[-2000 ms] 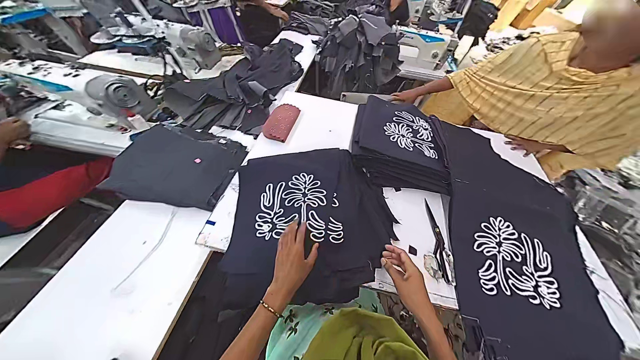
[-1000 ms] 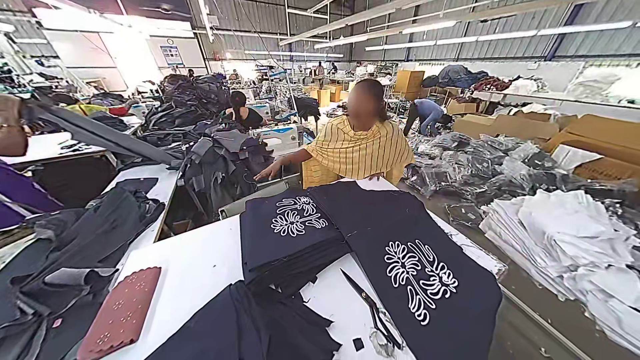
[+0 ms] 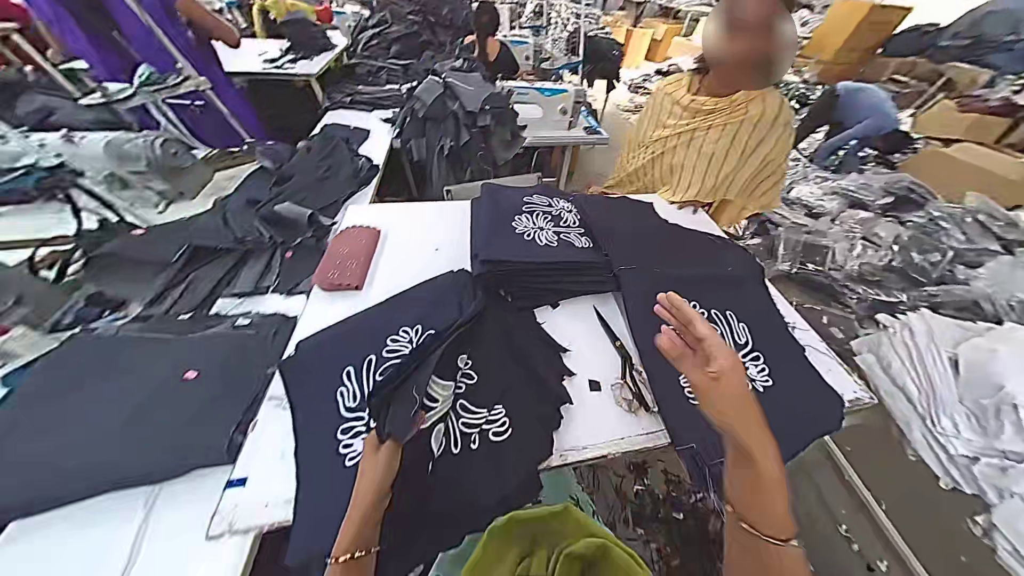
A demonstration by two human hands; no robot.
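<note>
On the near left of the white table, my left hand (image 3: 384,456) grips the folded-over edge of a dark navy fabric panel (image 3: 320,376) with white looped embroidery. Under it lies another embroidered dark panel (image 3: 480,472). My right hand (image 3: 696,352), empty with its fingers raised, is above an embroidered navy panel (image 3: 784,400) on the right; whether it touches the cloth I cannot tell. Between the panels lie black-handled scissors (image 3: 624,360) and a small dark fabric square (image 3: 594,386). Farther back sits a neat stack of embroidered navy panels (image 3: 536,232).
A dusty-red case (image 3: 348,258) lies on the white table (image 3: 424,232). Dark cloth pieces (image 3: 144,400) cover the left table. A person in a yellow striped garment (image 3: 704,144) stands beyond the stack. A sewing machine (image 3: 548,104) is behind, and white cloth piles (image 3: 944,408) are at right.
My left hand, laid on the embroidered panel two seconds ago, now holds a folded-over panel edge. My right hand has moved over the right panel. The view swung up and came back down.
</note>
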